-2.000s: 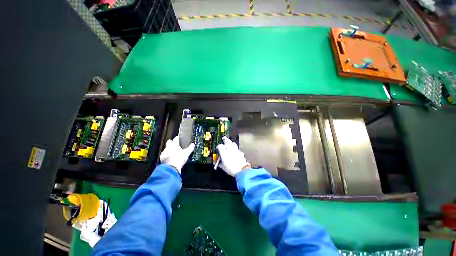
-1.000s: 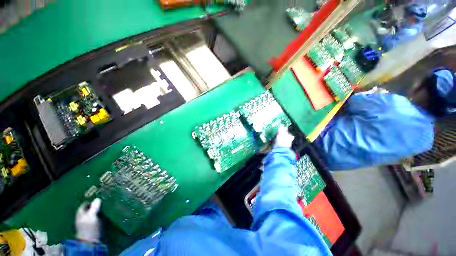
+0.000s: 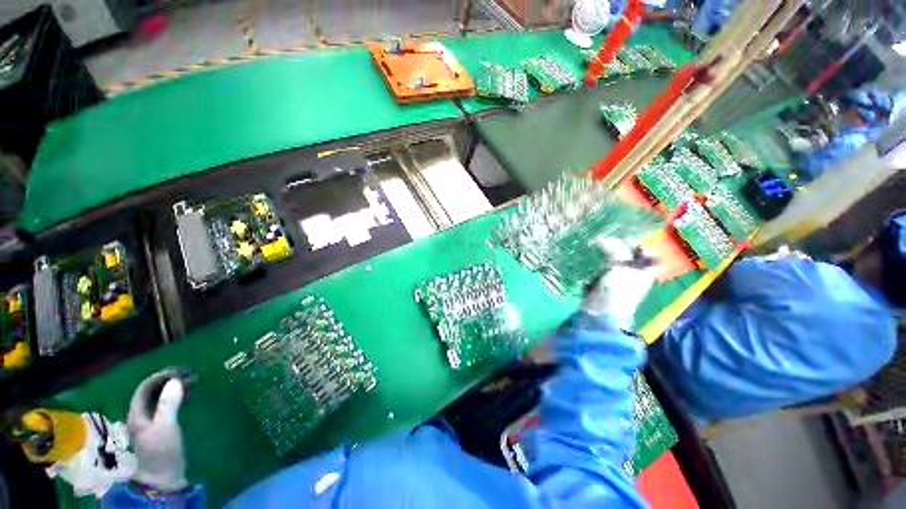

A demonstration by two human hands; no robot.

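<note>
My right hand (image 3: 621,283), in a white glove, holds a green circuit board (image 3: 561,231) raised at the right end of the near mat; the board is motion-blurred. A dark, thin thing shows at this hand, too blurred to name. My left hand (image 3: 159,423), white-gloved, is over the left end of the near mat with thumb and fingers apart, holding nothing visible. One circuit board (image 3: 303,373) lies on the mat to its right, and another (image 3: 469,310) lies mid-mat.
Populated boards (image 3: 230,242) sit in black carriers on the conveyor. A yellow pot (image 3: 55,434) and white cloth (image 3: 97,467) are at lower left. An orange fixture (image 3: 422,72) lies on the far mat. A red-edged divider (image 3: 656,119) slants at right. A coworker's blue sleeve (image 3: 785,328) is close by.
The view has swung right, then partly back. My right hand has gone from the board in the carrier to the near mat's right end and lifted a board. My left hand has moved to the left end.
</note>
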